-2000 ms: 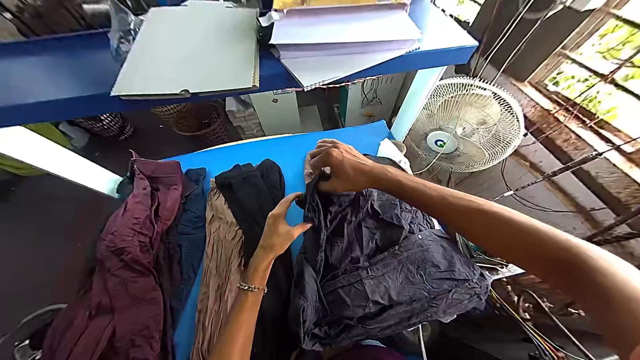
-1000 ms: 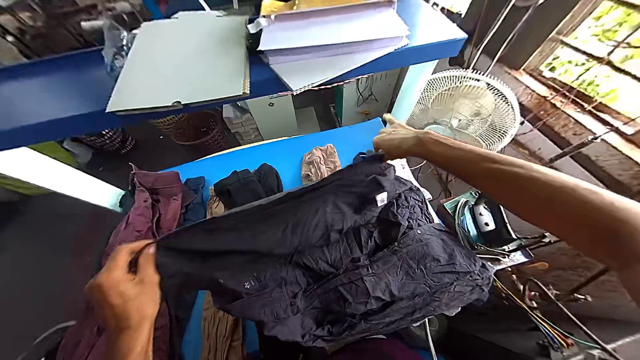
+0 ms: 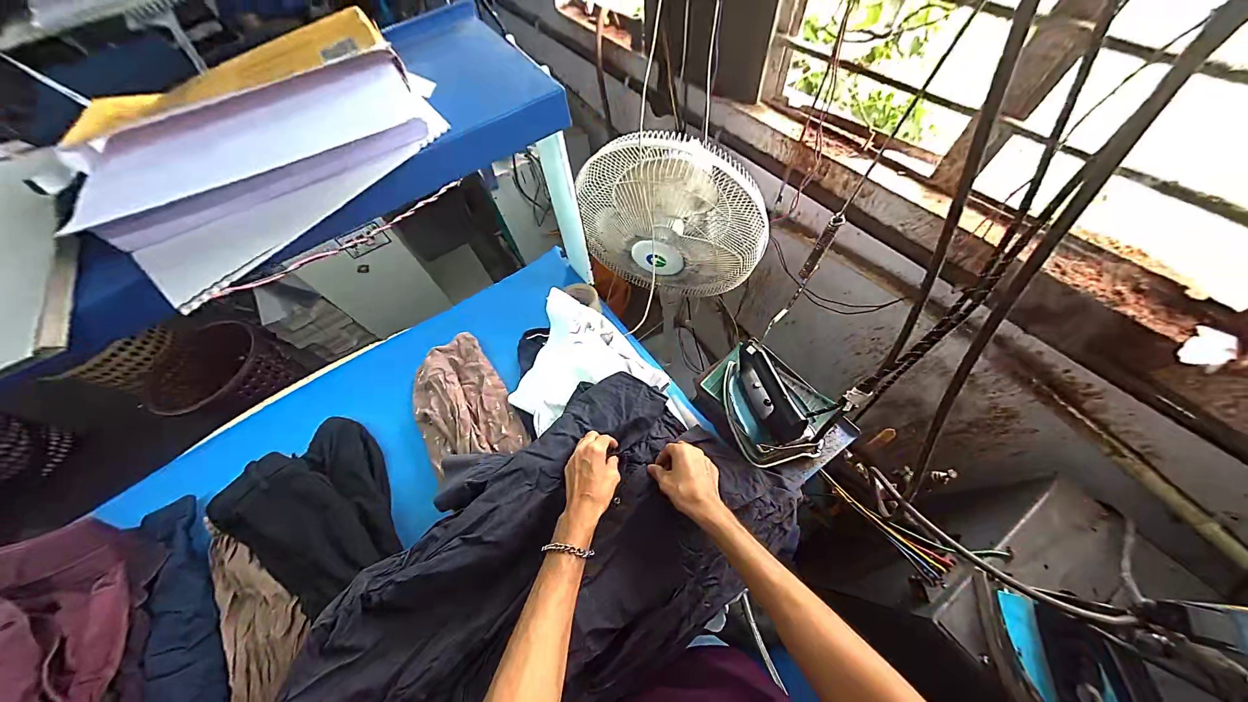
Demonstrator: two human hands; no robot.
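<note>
A dark, crumpled cloth garment [image 3: 468,575] with a buttoned front is spread over the right end of a blue tabletop [image 3: 390,341]. My left hand [image 3: 592,473], a chain bracelet on its wrist, pinches the fabric near the collar. Just to its right, my right hand [image 3: 685,476] grips the same garment, thumb and fingers closed on the cloth. Beyond both hands lies a white cloth [image 3: 575,356], partly covered by the garment. A brown garment [image 3: 463,395] and a black garment [image 3: 312,507] lie to the left.
An electric iron [image 3: 770,395] stands on a rest at the table's right edge, cables beside it. Behind are a white fan [image 3: 673,214] and a blue shelf [image 3: 478,88] bearing paper stacks [image 3: 263,146]. Maroon [image 3: 58,604] and navy garments [image 3: 185,595] lie far left.
My hands were wide apart, stretching the dark garment; they are now close together on it near the collar. The garment's left part has dropped. The view has swung to the right.
</note>
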